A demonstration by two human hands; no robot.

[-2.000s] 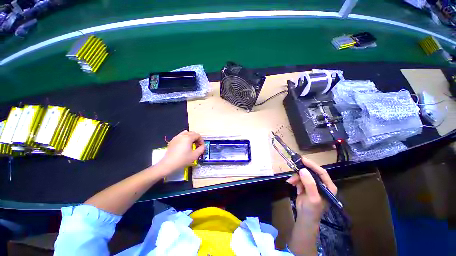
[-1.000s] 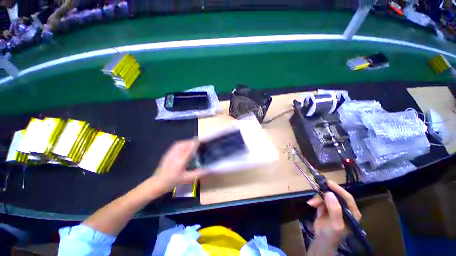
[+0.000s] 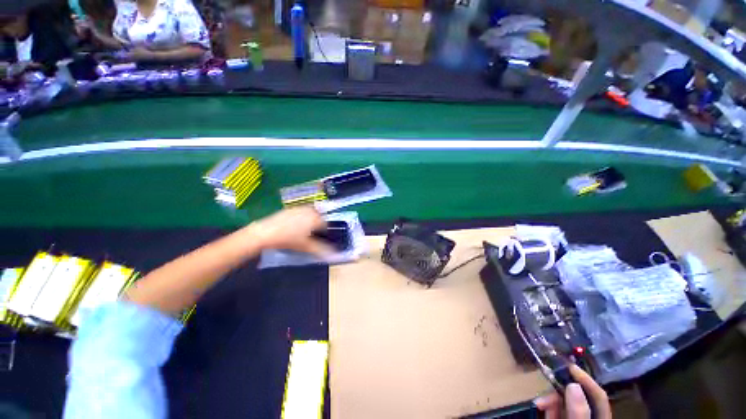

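Note:
My left hand (image 3: 298,233) is slightly blurred. It reaches over a black phone-like unit (image 3: 337,236) on a bubble wrap sleeve (image 3: 357,235) at the back of the black mat. Its fingertips are at the unit's left end; whether they grip it is unclear. My right hand (image 3: 577,401), cut off by the bottom edge, holds the soldering iron (image 3: 561,375), whose thin metal prongs point up and left beside the black box (image 3: 515,315). A yellow-edged battery (image 3: 305,380) lies on the black mat. Another unit (image 3: 352,183) lies with a battery (image 3: 303,194) on the green belt.
Stacked batteries (image 3: 61,286) stand at left, another stack (image 3: 235,180) on the belt (image 3: 458,180). A fan (image 3: 419,252) stands at the back of the cardboard mat (image 3: 409,344). Bubble wrap (image 3: 642,299) is heaped at right. A person (image 3: 159,29) is beyond the belt.
The view has tilted up. The unit that my left hand held is now on the belt beside a battery. My left hand has moved to the waiting unit; the iron has moved towards the black box.

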